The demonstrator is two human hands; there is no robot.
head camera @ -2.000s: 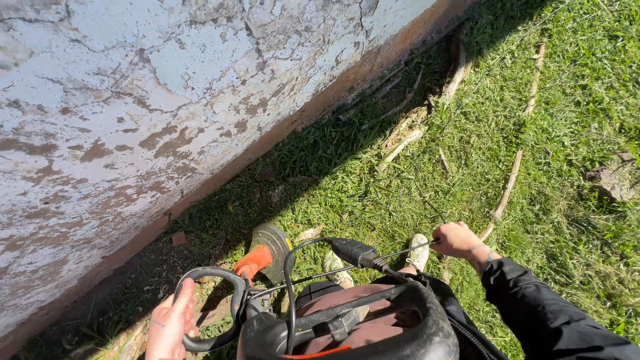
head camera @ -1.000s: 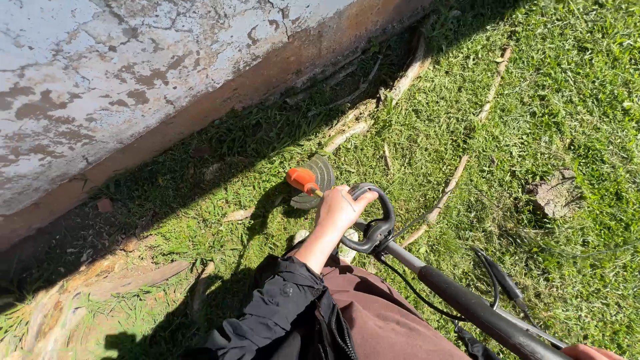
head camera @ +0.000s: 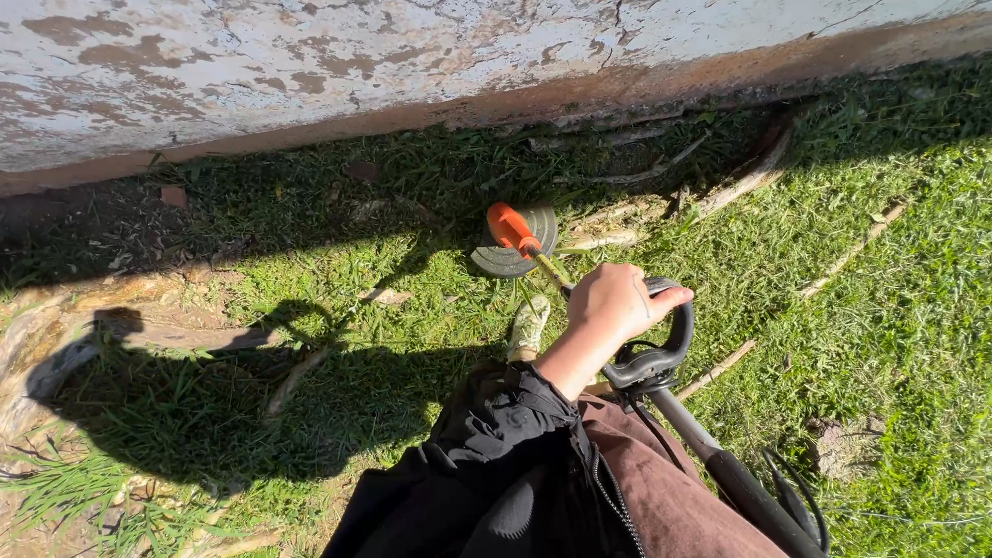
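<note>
My left hand (head camera: 614,306) is closed around the black loop handle (head camera: 673,341) of a string trimmer, whose grey shaft (head camera: 685,422) slants toward the lower right. Past my hand, the trimmer's orange head (head camera: 511,229) and its dark round guard (head camera: 508,262) rest at grass level near the wall's shadow. A black power cord (head camera: 802,496) loops beside the thick black rear part of the shaft. My right hand is out of the picture. One light patterned shoe (head camera: 529,325) shows below the guard.
A peeling painted wall (head camera: 310,70) runs across the top. Thick exposed roots (head camera: 748,186) lie near its base, with a woody root mass (head camera: 147,322) at left. A thin root (head camera: 717,368) crosses the grass at right, near a flat stump or stone (head camera: 845,446).
Two seconds ago my right hand held the cord and my left hand was at the handle's side; now my left hand grips the handle and my right is out of view. The view has turned.
</note>
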